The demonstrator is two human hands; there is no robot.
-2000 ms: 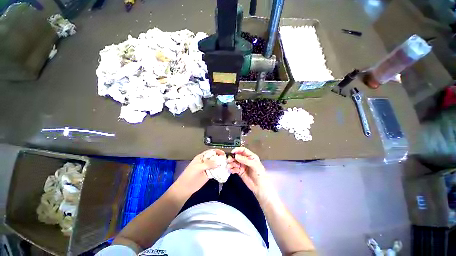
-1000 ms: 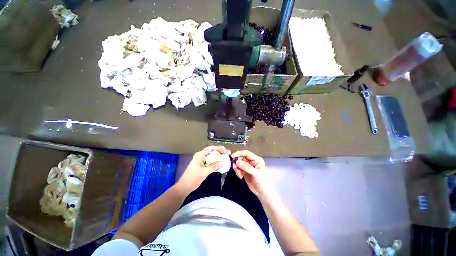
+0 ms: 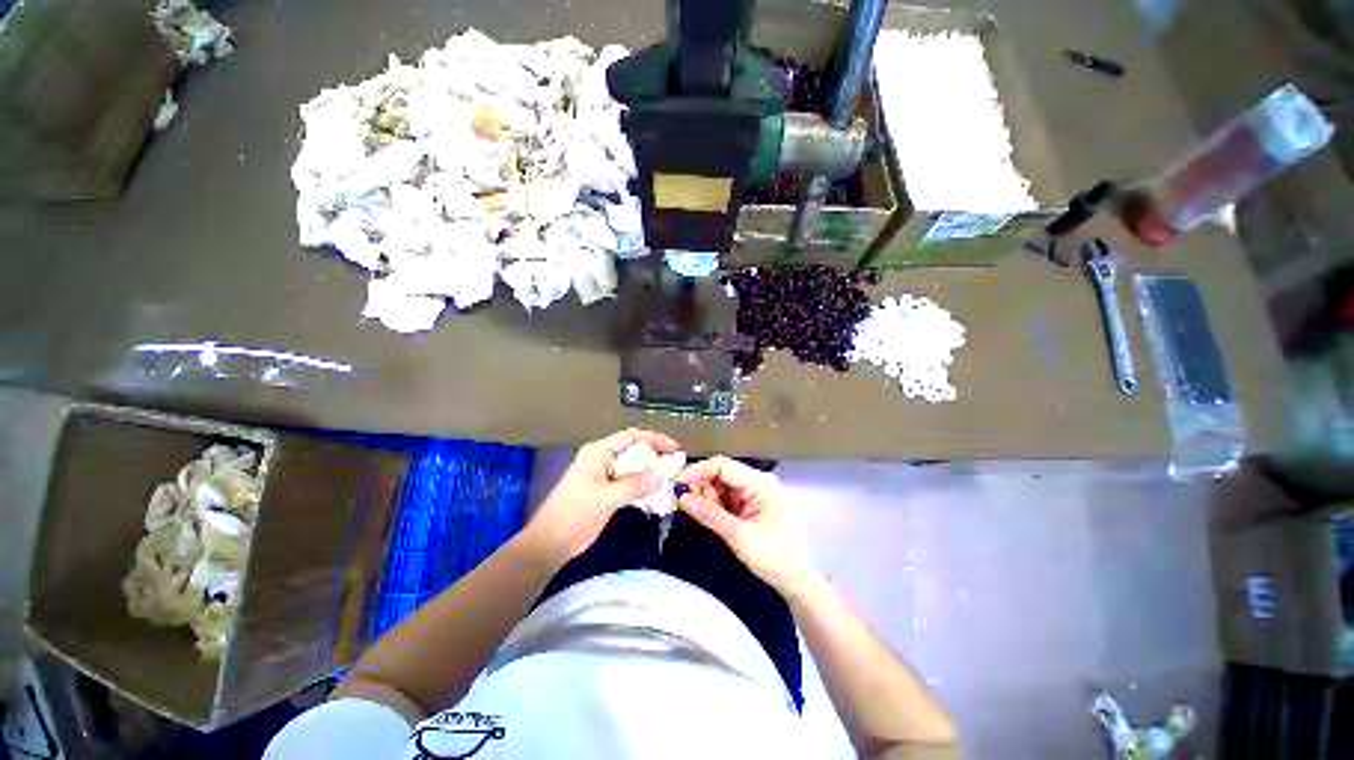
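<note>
My left hand holds a cream-white plush piece over my lap, just in front of the table edge. My right hand is at the right side of the piece, fingertips pinched on a tiny dark safety eye at the cloth. Its stem is hidden. The dark green hand press stands just beyond my hands, with nothing visible on its metal base. A heap of cream-white pieces lies left of the press. Loose dark eyes and white washers lie right of its base.
Behind the press is a parts box with dark eyes and white washers. At the right lie a wrench, a sleeved dark flat object and a pinkish bottle. A carton and blue crate are low left.
The view has shifted slightly, so the table things sit higher and further right. My right fingertips have closed in against the plush piece, which my left hand still holds.
</note>
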